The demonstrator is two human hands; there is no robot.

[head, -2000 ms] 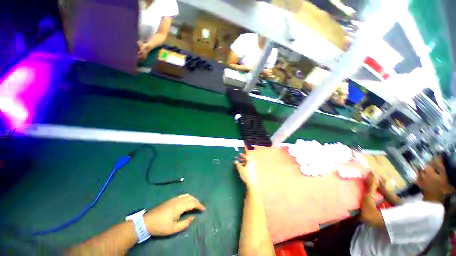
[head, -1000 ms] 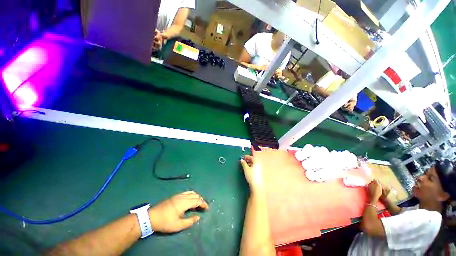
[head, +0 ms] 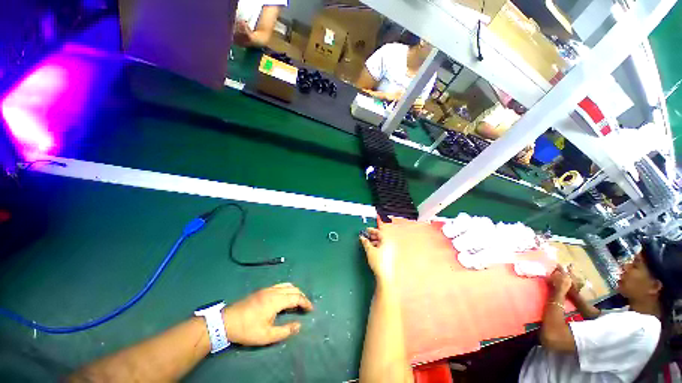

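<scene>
My left hand [head: 268, 316], with a white watch on the wrist, rests on the green bench top with fingers apart and holds nothing. My right hand [head: 372, 248] is at the left edge of the red mat [head: 441, 307]; a small dark thing shows at its fingertips, too small to name. The blue cable [head: 153, 278] curves across the bench and joins a thin black lead [head: 236, 241], whose small plug end lies above my left hand. A small ring [head: 333, 236] lies left of my right hand.
A pile of white units [head: 490, 241] lies on the mat's far part. A black ribbed strip [head: 390, 183] lies beyond my right hand. A white post [head: 508, 146] rises behind the mat. A person [head: 609, 336] sits at right; others work opposite. A purple glow [head: 45, 108] is at left.
The view has shifted since the oldest frame, showing more of the blue cable. My hands keep nearly the same places. The black lead lies in the same shape.
</scene>
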